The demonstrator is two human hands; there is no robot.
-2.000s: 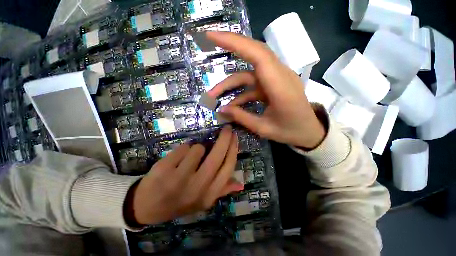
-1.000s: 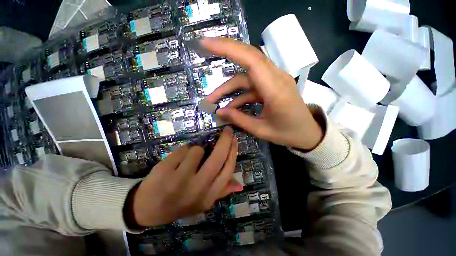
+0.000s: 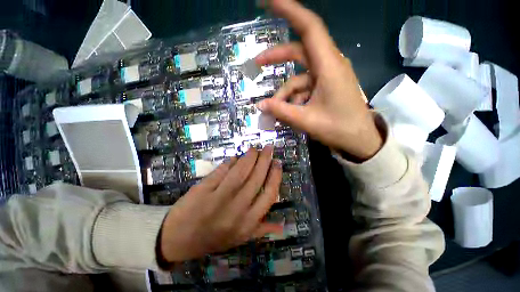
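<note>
A clear blister tray [image 3: 312, 228] holds rows of small circuit boards [image 3: 196, 96], silver with light blue-green patches. My right hand [image 3: 328, 91] is above the tray's right part, thumb and a finger pinching a small grey adhesive piece [image 3: 265, 121] low over a board. Another grey piece [image 3: 251, 68] sticks to a fingertip above; the raised index fingertip is blurred at the top edge. My left hand [image 3: 219, 208] lies palm down over the tray, fingertips near the pinched piece, thumb apart, with nothing visible in it; the boards beneath are hidden.
A sticker strip [image 3: 102, 145] with grey panels lies over the tray's left side, partly under my left sleeve. Loose white backing curls [image 3: 450, 85] are piled on the dark table right of the tray. Pale sticker sheets [image 3: 114, 31] lie beyond the tray.
The view has shifted, so tray and curls sit lower. My right hand has moved up, its index finger raised towards the top edge, and the pinched piece shows more fully. My left hand stays over the tray.
</note>
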